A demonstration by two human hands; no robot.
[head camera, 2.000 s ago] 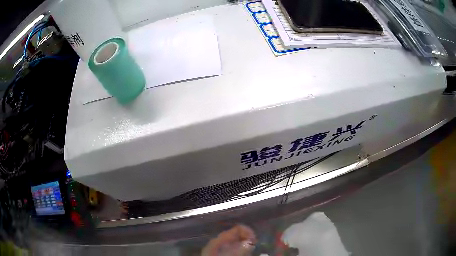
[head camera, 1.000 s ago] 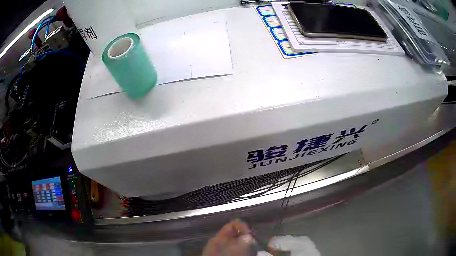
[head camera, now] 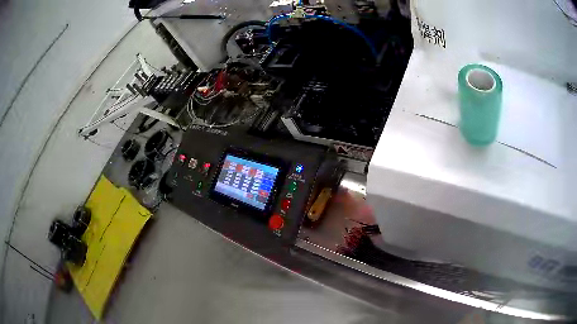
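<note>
Neither of my hands can be made out; a faint brownish blur at the bottom right edge is too unclear to name. The dark sloped control panel (head camera: 190, 183) is in front of me, with a lit blue-white touchscreen (head camera: 247, 181) and a red knob (head camera: 276, 221). Right of it, black wires with reddish ends (head camera: 357, 239) lie in the long metal output tray (head camera: 392, 277), partly hidden under the white machine cover (head camera: 436, 183). A yellow-handled object (head camera: 319, 204) lies between panel and tray.
A teal roll (head camera: 481, 111) stands on the cover. Dark processing heads with a blue air tube (head camera: 354, 28) are behind the panel. A white wire guide frame (head camera: 114, 104) juts out left. Black wire coils (head camera: 69, 234) lie by a yellow sheet (head camera: 107, 234) on the grey floor.
The view has swung left. The panel has moved from the lower left to the middle and the teal roll to the right. The phone and both hands have left the picture; floor and coils now show.
</note>
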